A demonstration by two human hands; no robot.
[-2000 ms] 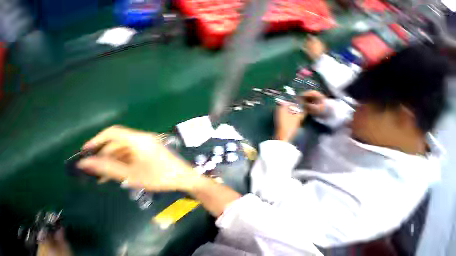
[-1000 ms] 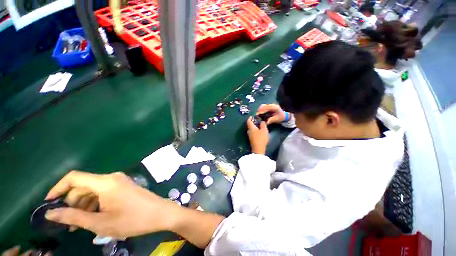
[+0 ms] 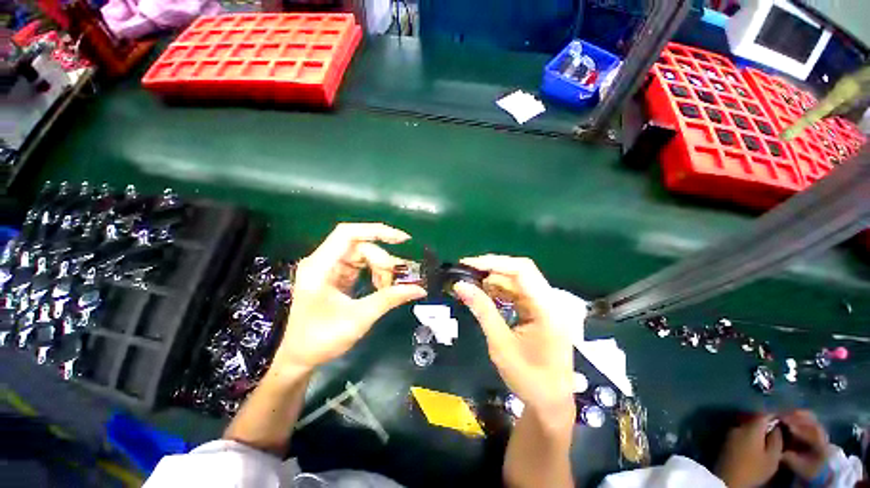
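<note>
My left hand [image 3: 339, 295] and my right hand [image 3: 520, 319] are raised in the middle over the bench. My right hand grips a round dark watch head [image 3: 462, 278] between thumb and fingers. My left hand pinches a small shiny metal-ended strap piece [image 3: 410, 274] beside it. The two pieces meet between the hands; whether they are joined cannot be told. A yellow card [image 3: 447, 411] lies on the bench below the hands, with white crossed strips [image 3: 353, 410] to its left.
A black foam tray [image 3: 134, 329] with rows of black-and-silver pieces is at left, beside a tangled heap [image 3: 238, 334]. Small round pots [image 3: 593, 416] and white paper [image 3: 607, 360] lie right, near a metal post [image 3: 725, 243]. Red trays [image 3: 253, 57] are behind. Another person's hands [image 3: 777, 448] are lower right.
The view has swung left from the neighbouring worker to the bench in front. Both hands are now in full view close together; earlier the left was barely visible at the lower left edge.
</note>
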